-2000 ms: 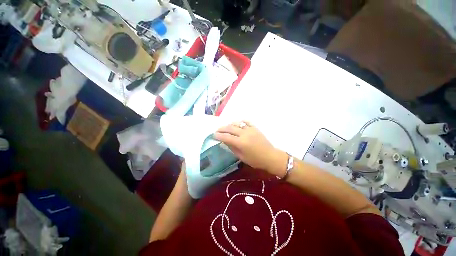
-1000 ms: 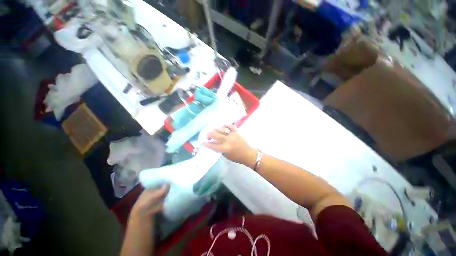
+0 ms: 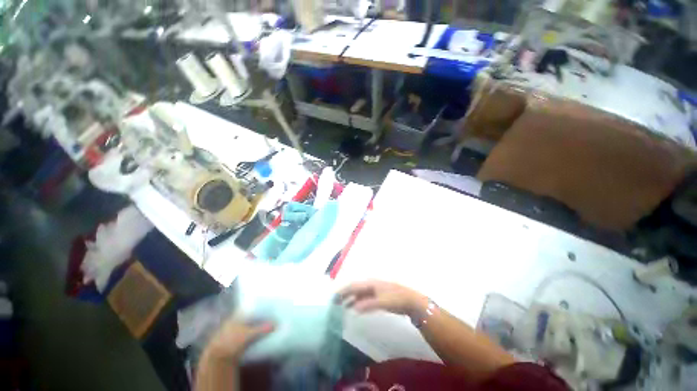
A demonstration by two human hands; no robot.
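A pale green and white fabric bundle (image 3: pixel 294 309) is low in front of me, blurred. My left hand (image 3: pixel 233 344) is at its left side, blurred, and holds it. My right hand (image 3: pixel 374 296) is at its upper right edge with the fingers partly bent; it cannot be told whether they grip the cloth. More mint green fabric (image 3: pixel 306 233) and long white pieces (image 3: pixel 350 218) lie in the red plastic basket (image 3: pixel 345 252) just beyond the bundle.
The white table (image 3: pixel 451 244) extends right to a blurred sewing machine (image 3: pixel 573 344). Another sewing machine (image 3: pixel 218 195) stands at the upper left, with thread cones (image 3: pixel 229 76) behind it. A brown board (image 3: pixel 581 160) is at the upper right. A wooden-framed panel (image 3: pixel 139 298) is lower left.
The view has tilted up, showing more of the room. White pieces now lie along the basket's right side. The bundle is spread flatter, and my right hand has moved from the basket's edge to the bundle.
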